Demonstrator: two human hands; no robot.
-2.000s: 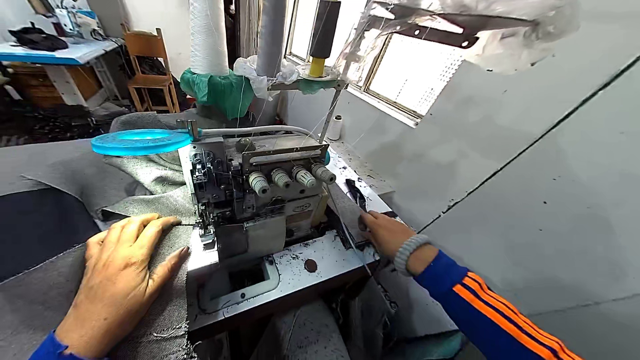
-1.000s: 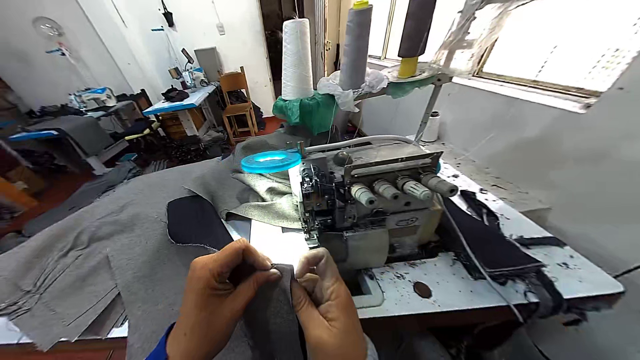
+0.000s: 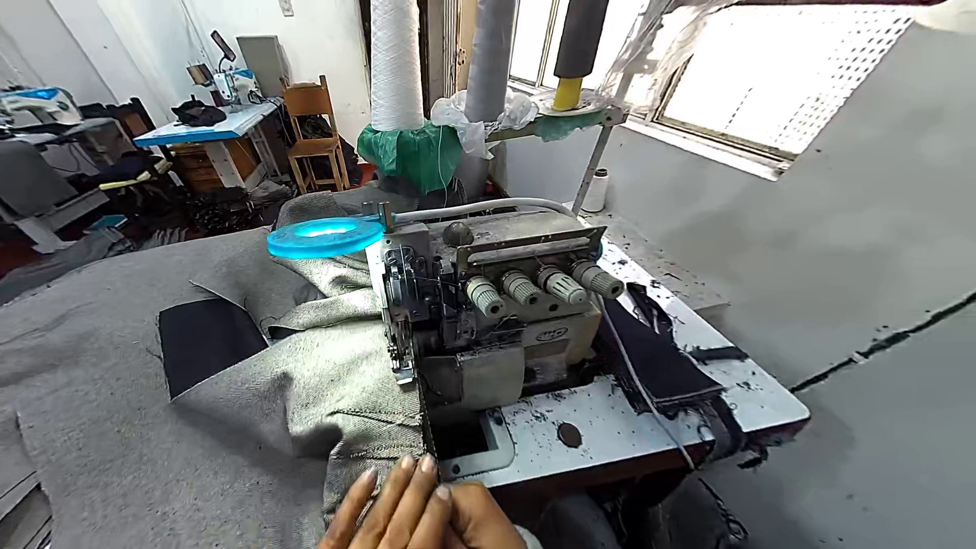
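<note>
Grey fabric (image 3: 358, 404) lies under the presser foot (image 3: 402, 374) of an overlock sewing machine (image 3: 496, 305), its edge running toward me. My left hand (image 3: 389, 511) rests on that edge at the bottom of the view, fingers together and pointing at the machine. Close against it on the right is my right hand (image 3: 480, 515), partly hidden; its fingertips seem to pinch the fabric edge. A glowing blue ring lamp (image 3: 326, 237) stands out left of the machine head. A dark fabric piece (image 3: 210, 343) lies on the grey fabric at left.
Dark fabric pieces (image 3: 659, 358) lie on the white table (image 3: 610, 427) right of the machine. Behind stand thread cones (image 3: 396, 69) on a rack. Grey fabric covers the left side. A wooden chair (image 3: 314, 137) and another sewing table (image 3: 206, 126) are farther back.
The right hand has come from the machine's right side to beside my left hand. A second ago both hands held fabric in front of the machine; now the fabric lies under the presser foot.
</note>
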